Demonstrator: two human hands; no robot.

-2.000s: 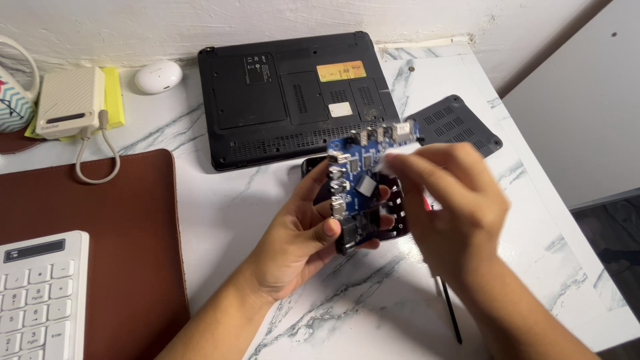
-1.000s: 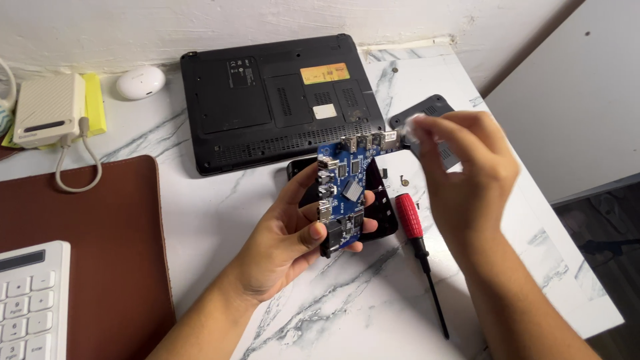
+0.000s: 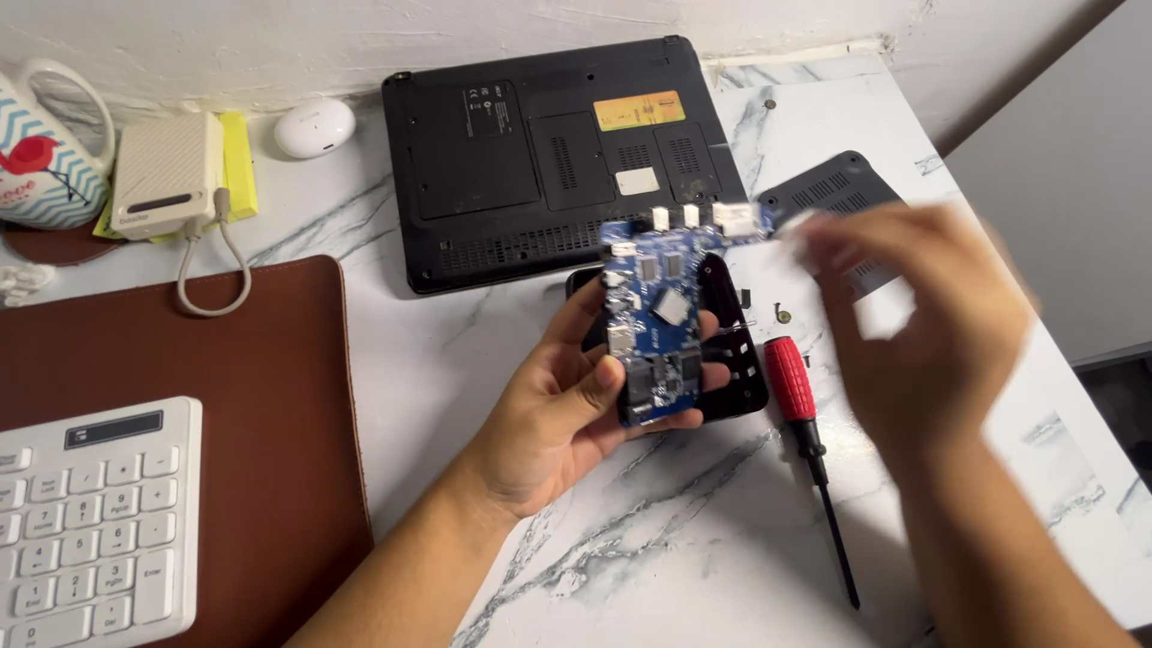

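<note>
My left hand (image 3: pixel 576 396) grips a blue circuit board (image 3: pixel 666 342) by its lower part, thumb on the near edge, its chips and metal ports facing me. At the board's upper right end, my right hand (image 3: pixel 927 306) is blurred, fingers bent together around a small whitish thing (image 3: pixel 805 229), too blurred to name. Behind the board lies an open black plastic case part (image 3: pixel 742 378). A screwdriver with a red handle (image 3: pixel 789 378) rests on the marble-patterned table between my hands, its black shaft toward me.
A black laptop (image 3: pixel 477 189) lies underside up at the back. Right of it is a vented black cover (image 3: pixel 837 184), with small screws (image 3: pixel 783 317) nearby. To the left are a white keyboard (image 3: pixel 99 522), brown desk mat (image 3: pixel 279 405), power bank (image 3: pixel 171 171), white earbud case (image 3: pixel 315 128) and mug (image 3: pixel 54 171).
The right hand stays by the board's upper right end, with the whitish thing at its fingertips. The left hand keeps hold of the board. The screwdriver, mostly hidden at first, shows fully now.
</note>
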